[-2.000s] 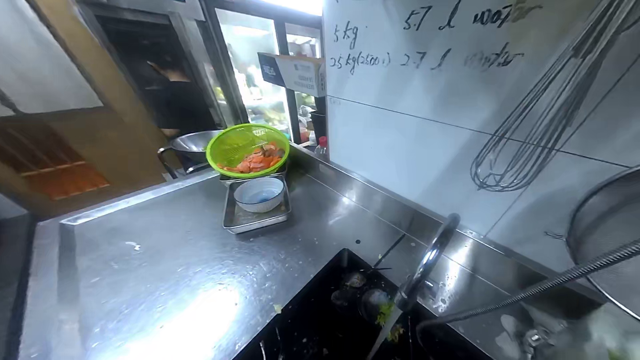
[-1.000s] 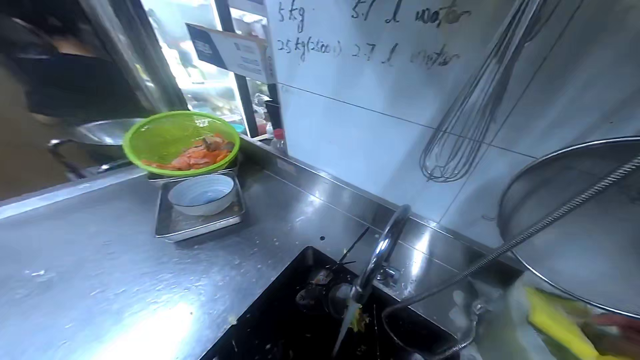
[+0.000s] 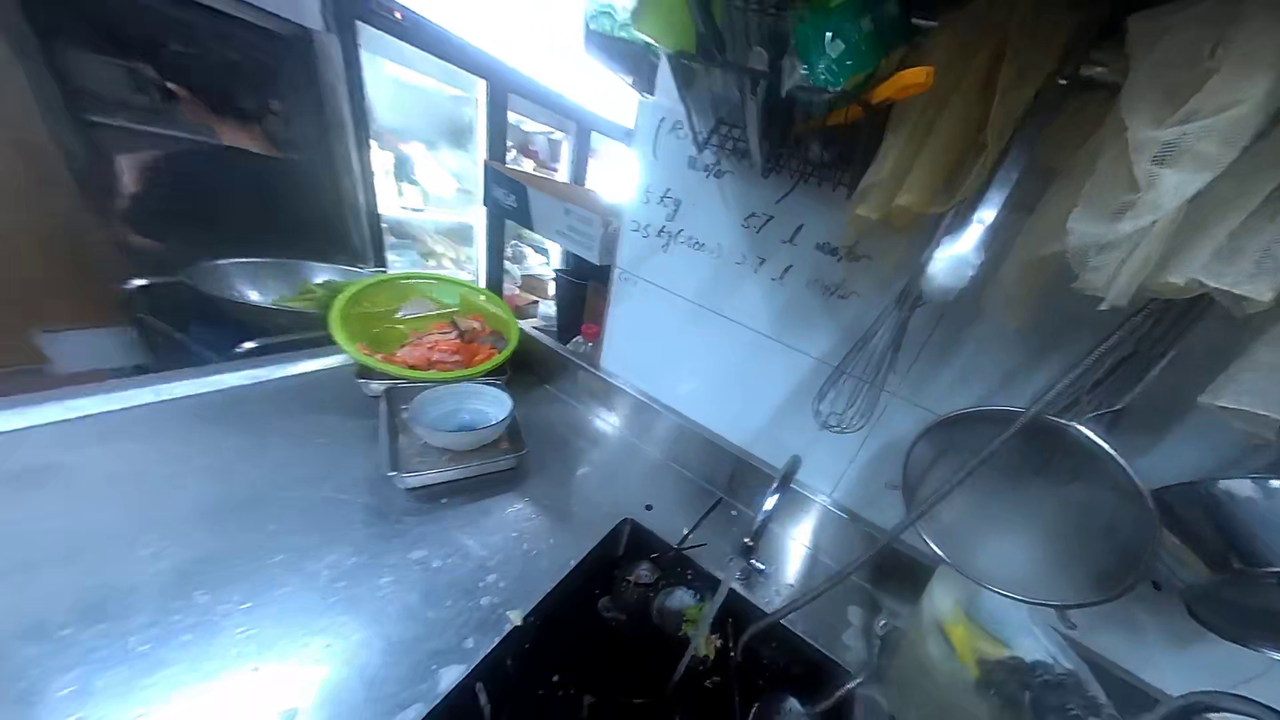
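Observation:
Neither my left hand nor my right hand shows in the head view. A black sink [image 3: 590, 640] lies at the bottom centre, holding dark utensils and green scraps. Over it curves a metal faucet [image 3: 771, 505], with a stream of water falling into the sink. A white-blue bowl [image 3: 460, 415] rests on a metal tray [image 3: 455, 468] on the steel counter. Behind it stands a lime-green colander [image 3: 345, 325] with orange-pink food pieces [image 3: 445, 345] inside, which I cannot identify exactly.
Left of the colander is a metal wok [image 3: 240, 285] with greens. A person [image 3: 240, 200] in dark clothing is at the far left. A whisk [image 3: 860, 385] and cloths hang on the wall; a large round strainer [image 3: 1030, 510] and a plastic bag [image 3: 980, 640] are at the right.
The view has shifted; hanging cloths and utensils at the top right now show. The bowl, tray and colander stay together on the counter.

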